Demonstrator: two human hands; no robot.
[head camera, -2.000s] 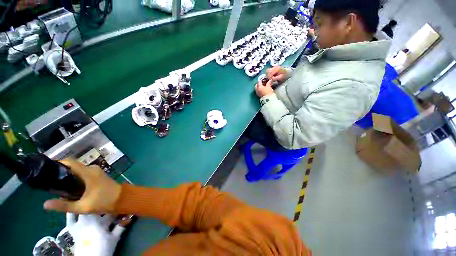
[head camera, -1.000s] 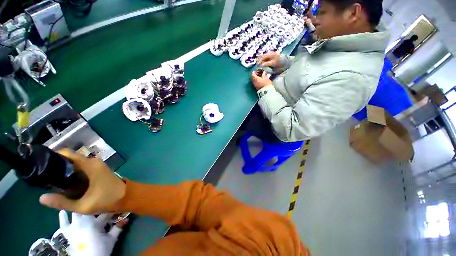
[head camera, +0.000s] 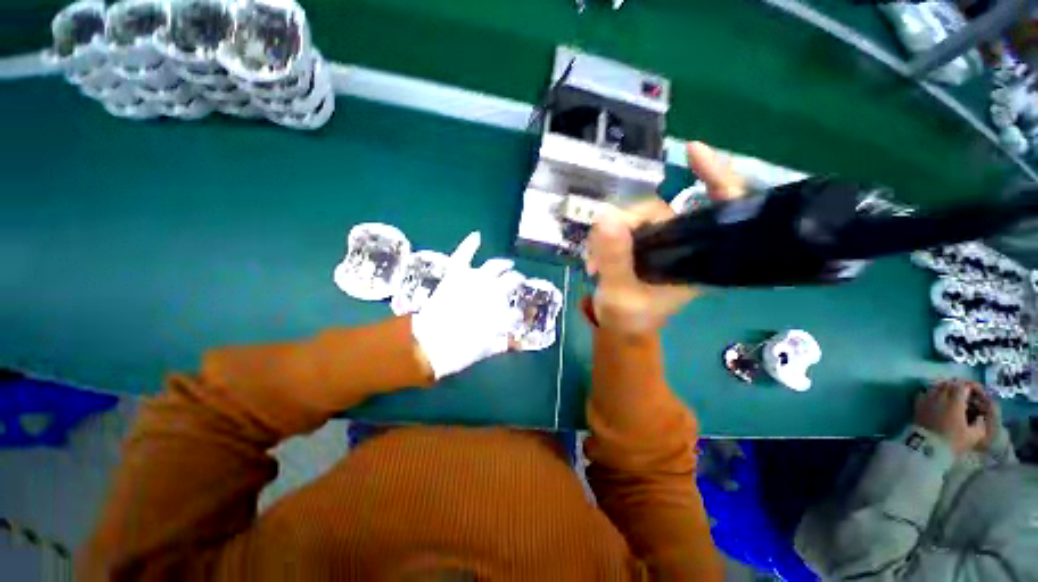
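Observation:
My left hand (head camera: 467, 313), in a white glove, holds a white plastic housing (head camera: 534, 314) with metallic parts inside, on the green bench. Two similar housings lie left of it, one at the far left (head camera: 373, 262) and one (head camera: 420, 281) partly behind the glove. My bare right hand (head camera: 637, 267) grips a black electric screwdriver (head camera: 751, 237), which lies across the view to the right. The driver's tip is not clearly visible. The right hand is in front of the screw feeder (head camera: 603, 131).
Stacked housings (head camera: 265, 43) stand at the upper left. A single housing (head camera: 791, 359) with a small dark part beside it lies right of my right arm. Rows of housings (head camera: 973, 301) and a neighbour's hands (head camera: 954, 415) are at the far right. Pale edging (head camera: 444, 100) borders the belt.
The view has swung left and down, showing both my arms and the housing stacks. The gloved hand is now fully in view. My right hand still grips the screwdriver.

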